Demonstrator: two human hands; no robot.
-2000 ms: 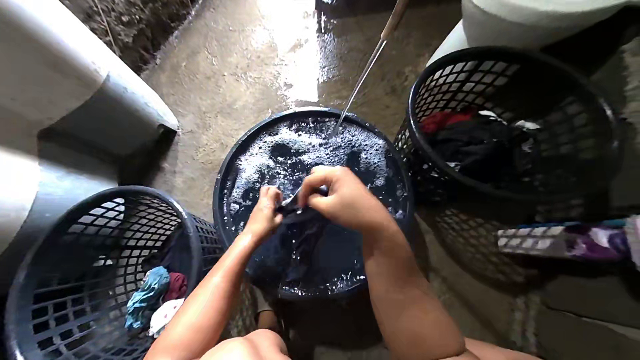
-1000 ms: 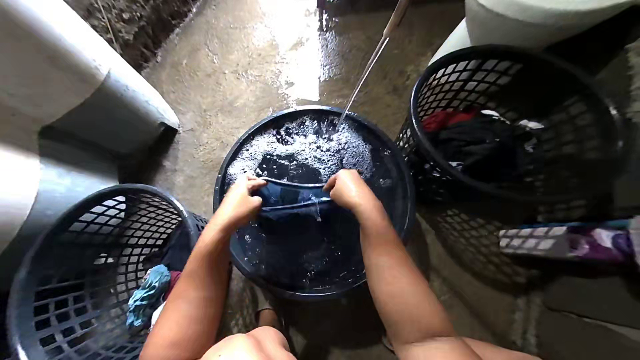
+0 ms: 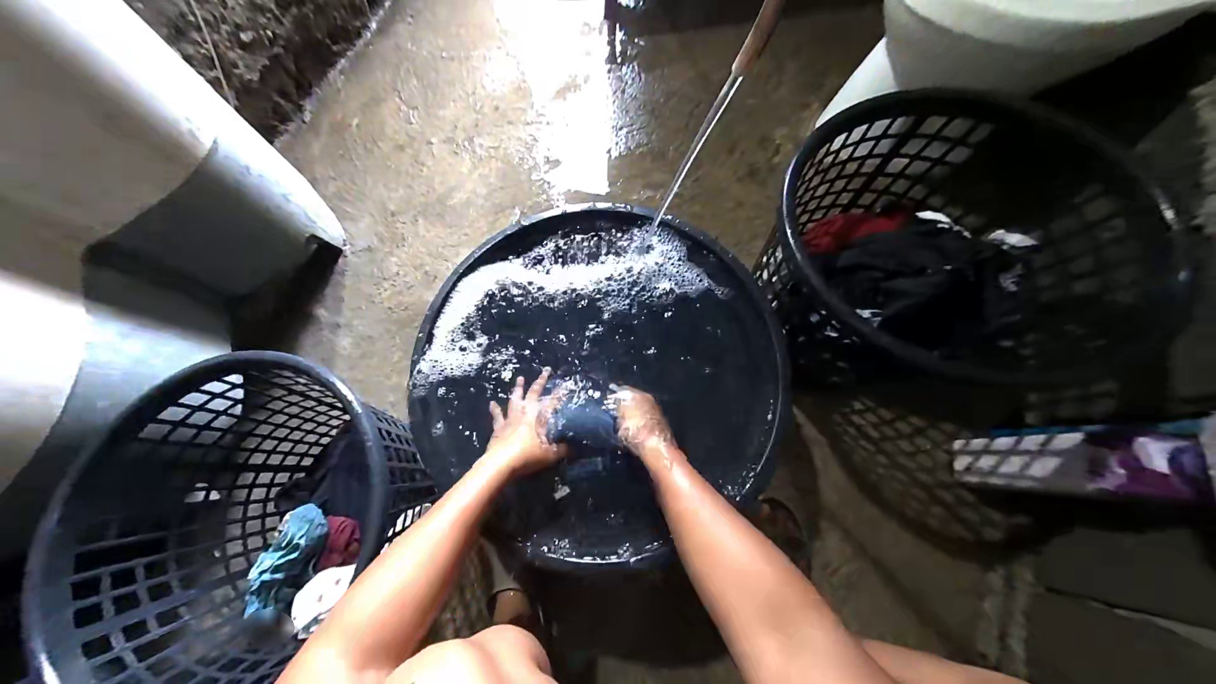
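A round dark basin (image 3: 777, 418) of sudsy water stands on the floor in front of me. Dark blue cloth (image 3: 583, 424) lies at the water's surface between my two hands, its lower part hidden under the dark water. On the cloth's left side is my left hand (image 3: 525, 420), palm down with its fingers spread. My right hand (image 3: 641, 418) is at the cloth's right side, partly in the water, its fingers bent; splashes hide the fingertips. A thin stream of water (image 3: 698, 147) runs from a brown hose or pipe end (image 3: 758, 38) into the foam at the far rim.
At the left stands a dark plastic lattice basket (image 3: 366, 418) with teal, maroon and white clothes. Another lattice basket (image 3: 793, 242) on the right holds red and black clothes. A box (image 3: 1045, 458) lies at the right edge. White rounded containers stand at both upper corners on wet concrete.
One second ago both hands held the dark cloth stretched above the water. Now the cloth is lower and bunched in the water, and the fingers of my left hand have spread.
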